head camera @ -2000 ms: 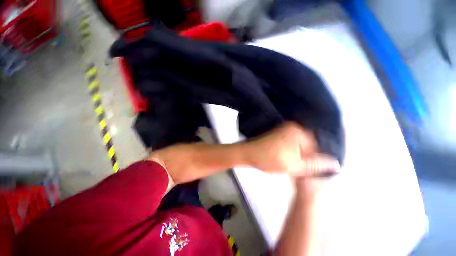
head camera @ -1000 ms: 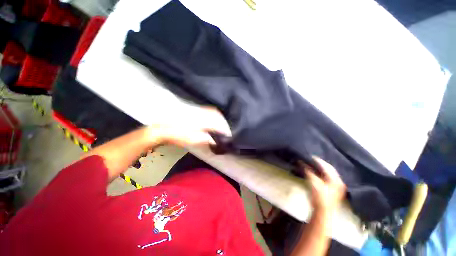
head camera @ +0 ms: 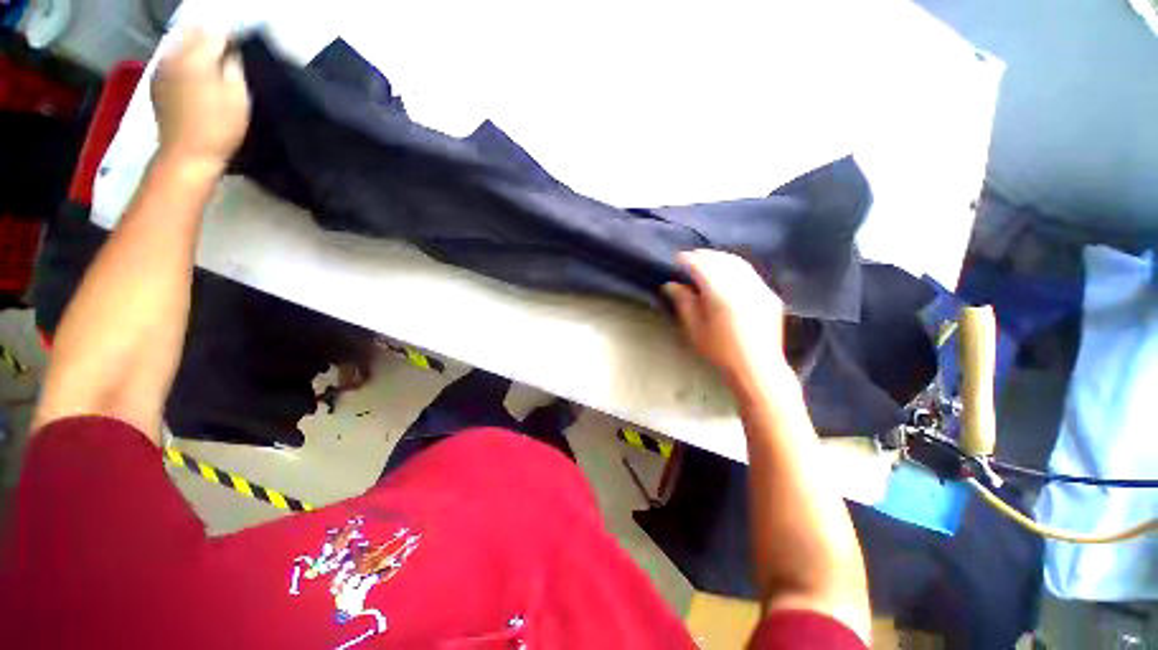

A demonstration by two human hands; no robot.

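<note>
A dark navy garment body (head camera: 521,210) lies bunched lengthwise across the white pressing table. My left hand (head camera: 203,102) grips its far left end, slightly blurred. My right hand (head camera: 724,298) holds its near edge right of the middle, thumb and fingers closed on the cloth. The right part of the cloth spreads out beyond my right hand, with a corner raised toward the upper right. My fingertips are partly hidden by the cloth.
The iron with its pale handle (head camera: 977,381) stands at the table's right end, with a hose and dark cable running right. A light blue block (head camera: 923,497) is beside it. Dark cloth pieces (head camera: 248,356) hang below the table's near edge, at the left. A cardboard box (head camera: 724,622) is below.
My left hand has moved from the near edge to the garment's far left end. My right hand has moved up and left along the cloth. The garment is now stretched lengthwise and narrower.
</note>
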